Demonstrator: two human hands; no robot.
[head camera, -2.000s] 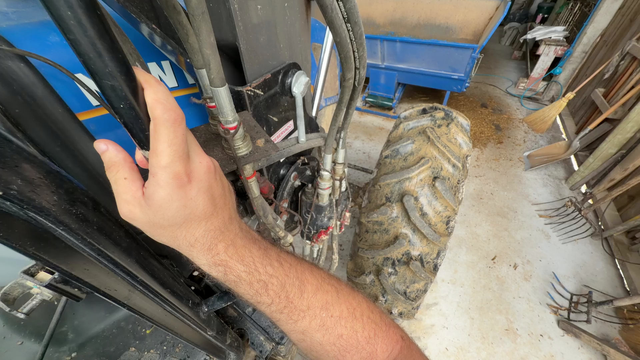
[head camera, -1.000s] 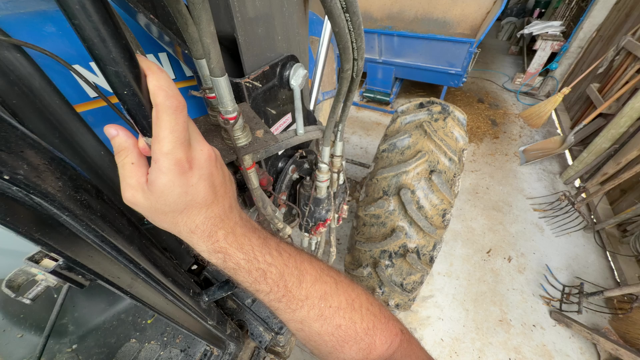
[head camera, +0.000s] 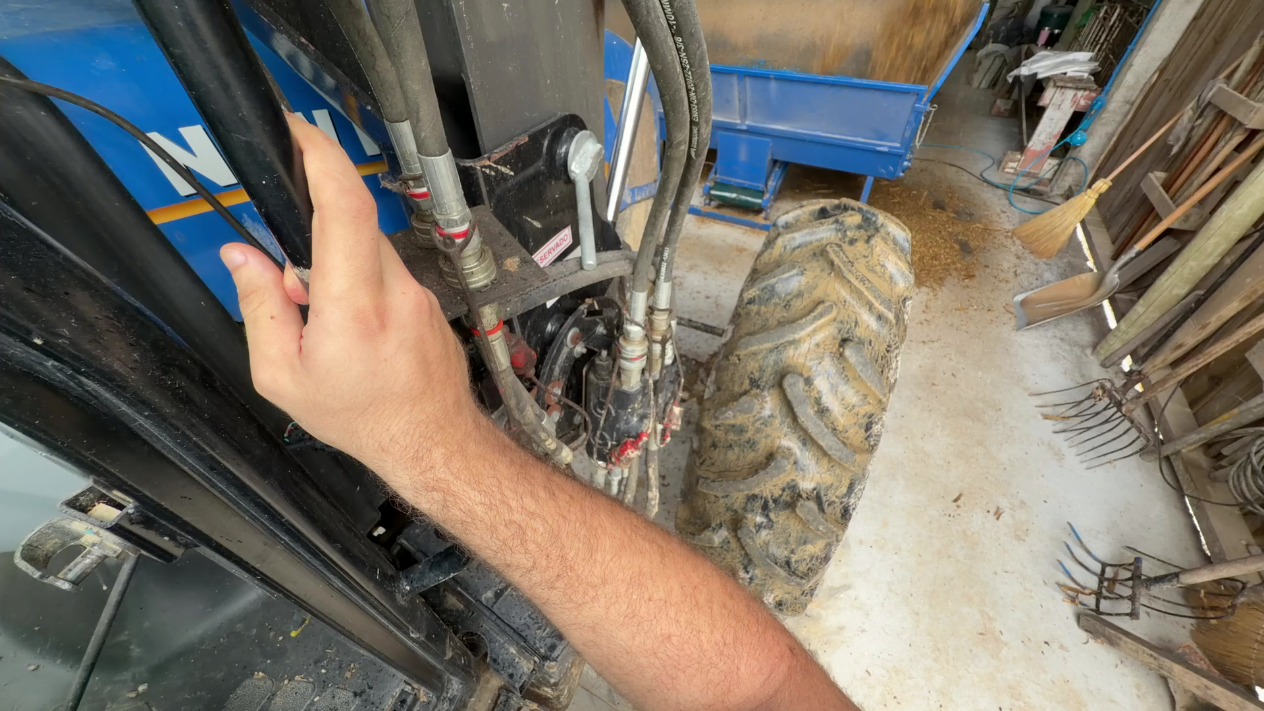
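My right hand (head camera: 360, 326) reaches in from the lower right, its fingers wrapped around a sloping black metal bar (head camera: 237, 118) at the tractor's cab. The thumb lies on the near left side of the bar; the fingertips are mostly hidden behind it. My left hand is out of view. Just right of my right hand are hydraulic hoses (head camera: 681, 109) with metal couplings (head camera: 459, 232), a black bracket and a pin with a silver-coloured handle (head camera: 586, 197). Behind the bar shows the tractor's blue bonnet (head camera: 59, 49).
A muddy tractor tyre (head camera: 805, 395) stands beyond the hoses. Behind it is a blue machine with a hopper (head camera: 810, 114). Along the wooden wall at right are a broom (head camera: 1065, 219), a shovel (head camera: 1066, 296) and garden forks (head camera: 1101, 415). The cab's glass (head camera: 49, 632) lies at lower left.
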